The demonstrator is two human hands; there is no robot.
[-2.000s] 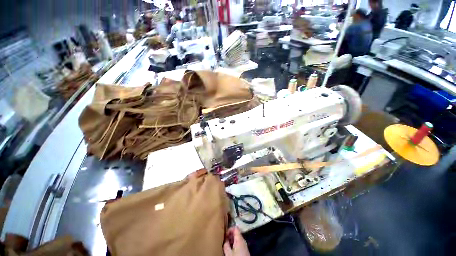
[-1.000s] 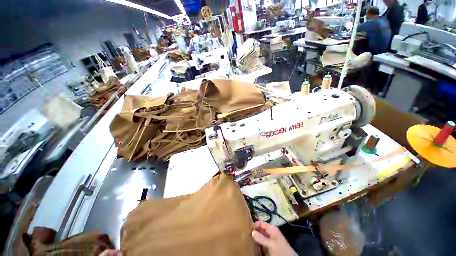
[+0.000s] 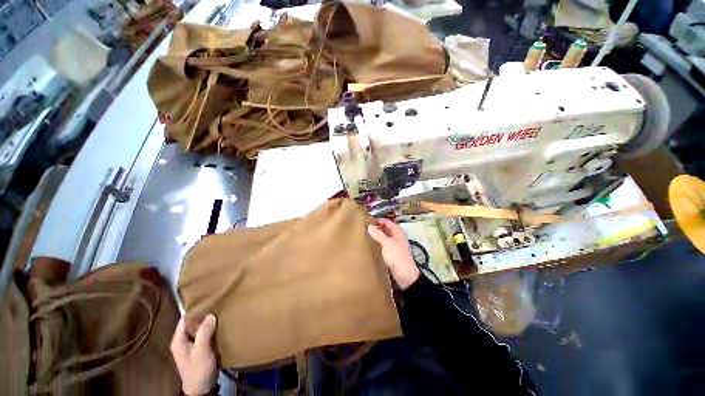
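Note:
A tan-brown bag panel [image 3: 294,286] lies flat in front of me, its top corner at the needle area [image 3: 375,203] of the off-white sewing machine [image 3: 495,128]. My left hand [image 3: 195,352] grips the panel's lower left edge, thumb on top. My right hand [image 3: 394,251] holds its right edge near the top corner, just below the needle area. Brown straps [image 3: 303,370] hang below the panel's lower edge. The fingers under the panel are hidden.
A brown heap with tangled straps [image 3: 270,85] lies behind the machine. More brown pieces [image 3: 93,325] hang at the left. Scissors [image 3: 418,254] lie partly hidden beside my right hand. An orange-tan band [image 3: 487,212] crosses the machine bed. A yellow disc [image 3: 688,209] is at the right.
The view has tilted down and closer. The panel now shows its lower edge and straps. My right hand has moved up its right edge towards the needle; my left hand has come fully into view.

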